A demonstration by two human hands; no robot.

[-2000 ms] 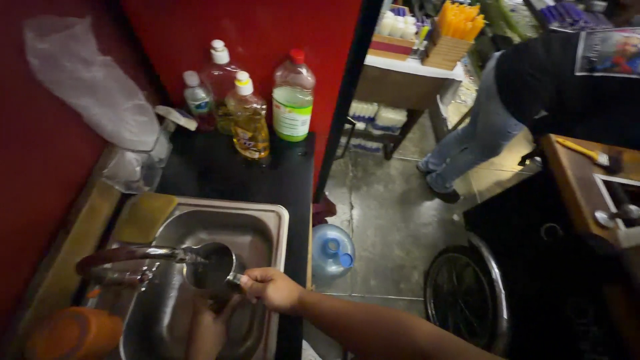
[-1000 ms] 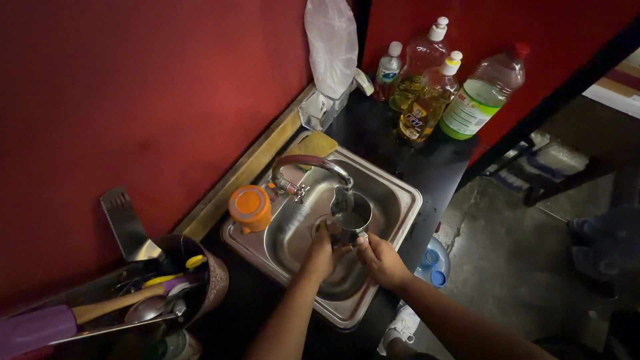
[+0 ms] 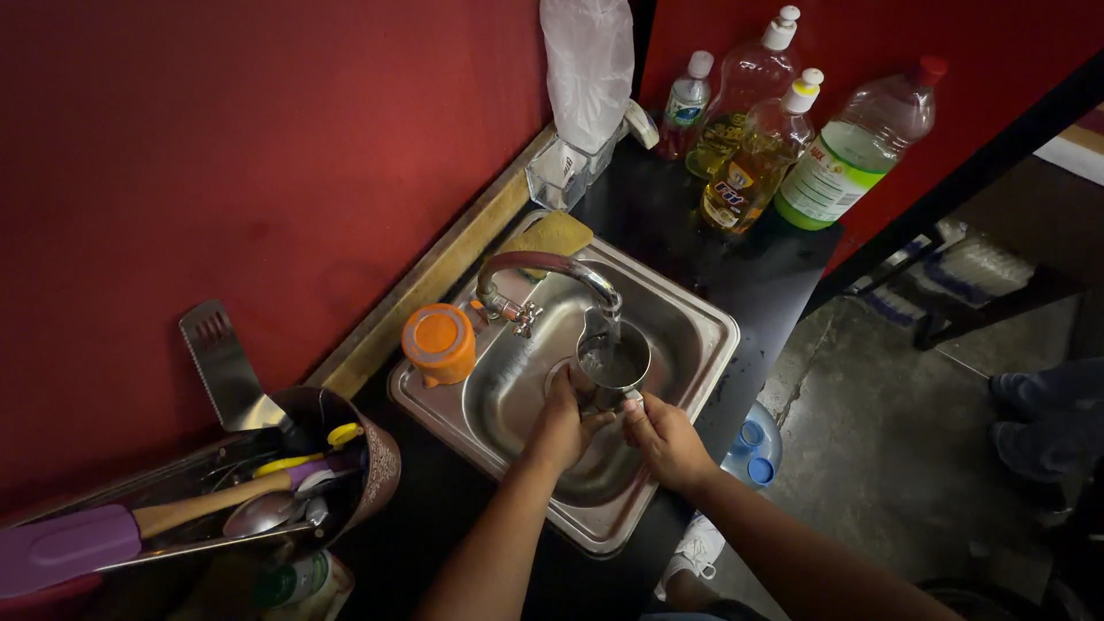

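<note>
Water runs from the curved chrome faucet [image 3: 561, 261] into a metal pitcher [image 3: 614, 358] held over the stainless steel sink [image 3: 509, 388]. My right hand [image 3: 668, 440] grips the pitcher's handle at its near side. Against the pitcher's lower left side rests my left hand [image 3: 565, 423], its fingers partly hidden below the pitcher; whether they grip it I cannot tell. An upturned orange plastic cup [image 3: 439, 343] stands on the sink's left corner. Behind the faucet, a yellow sponge [image 3: 554, 235] lies at the sink's back edge.
Dish soap bottles [image 3: 746, 177] and a bottle of green liquid [image 3: 854, 151] stand at the back right. A clear holder [image 3: 559, 175] sits by the wall. Left is a utensil container [image 3: 379, 466] with a slotted spatula [image 3: 228, 371]. A water jug [image 3: 763, 444] is on the floor.
The view has swung left since the first frame. My left hand, low in the sink two seconds ago, has come up to the pitcher's side. My right hand stays at the handle.
</note>
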